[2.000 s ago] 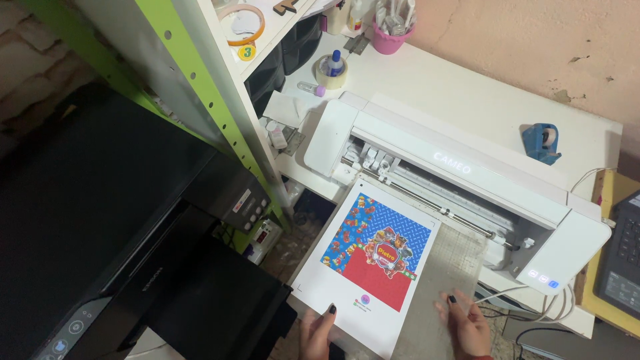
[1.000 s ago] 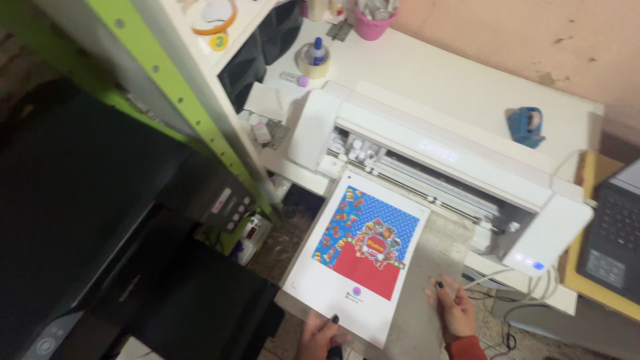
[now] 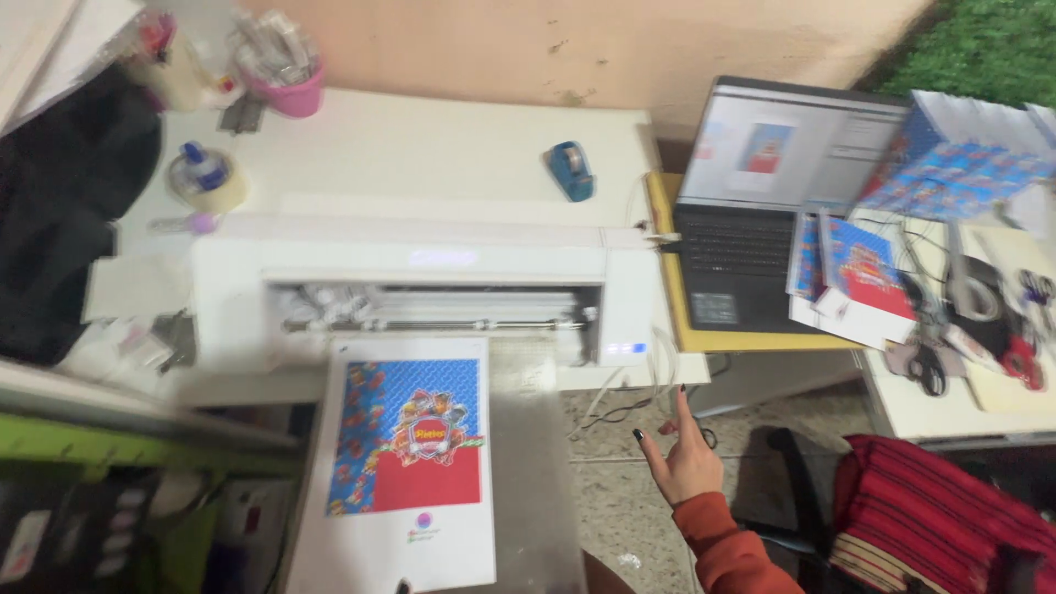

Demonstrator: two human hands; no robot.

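A printed sheet (image 3: pixel 427 487) with a blue and red picture lies on a grey cutting mat (image 3: pixel 532 462), whose far edge meets the front of a white Cameo cutting machine (image 3: pixel 429 256). My right hand (image 3: pixel 689 462), in an orange sleeve, is in the air to the right of the mat, fingers apart, holding nothing. Of my left hand only a dark fingertip (image 3: pixel 403 586) shows at the sheet's near edge, at the bottom of the view; the rest is out of view.
Right of the machine, a laptop (image 3: pixel 742 264) stands on a yellow board (image 3: pixel 771 340), with printed cards (image 3: pixel 866 272) and black-handled scissors (image 3: pixel 928 371) beyond. A blue tape dispenser (image 3: pixel 571 172), a tape roll (image 3: pixel 210 186) and a pink pot (image 3: pixel 293 91) are behind it. A red striped cloth (image 3: pixel 932 511) covers a chair.
My right hand has left the mat's right edge and is now in the air, clear of it. The view has swung to the right, bringing in the laptop screen and chair.
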